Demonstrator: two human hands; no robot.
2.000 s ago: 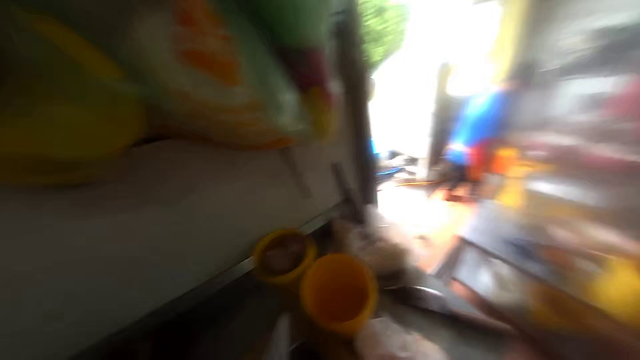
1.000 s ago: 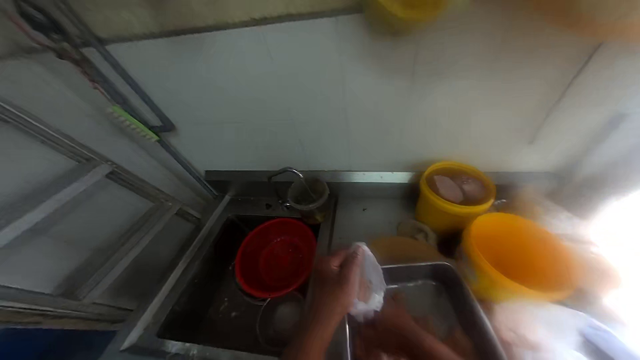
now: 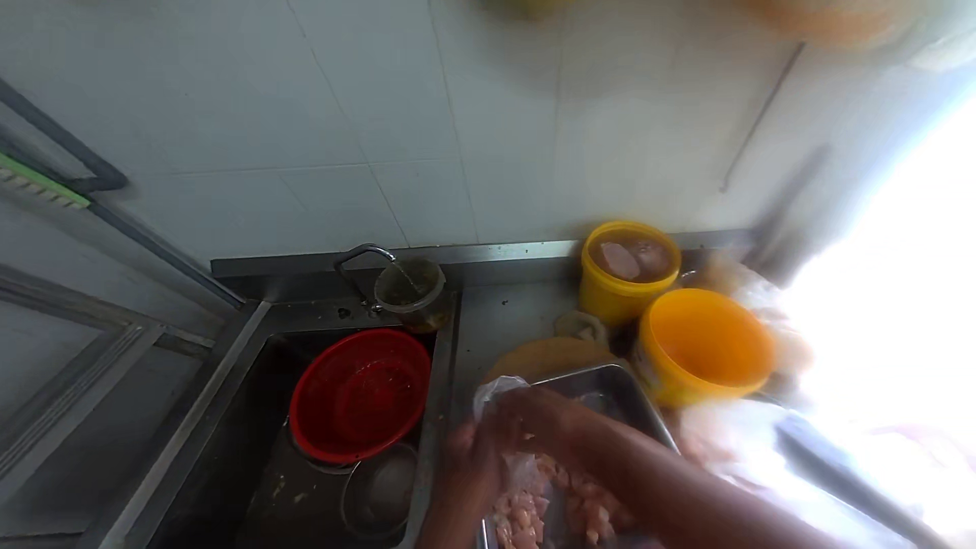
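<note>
My left hand grips a clear plastic bag above the left edge of a metal tray. Close against it is my right hand, also at the bag; its forearm crosses the tray from the lower right, and its fingers are blurred. Small pieces of raw pale meat lie in the tray, some below the bag's lower part. Behind the tray is a round wooden board, partly covered by it.
Left, a sink holds a red plastic basin and a metal bowl. A tap runs into a tub. Two yellow buckets stand right; the rear one holds meat in liquid. Plastic bags lie lower right.
The view has swung from the doorway to the sink and counter. Since one second ago my right hand has moved from inside the tray up to the bag beside my left hand.
</note>
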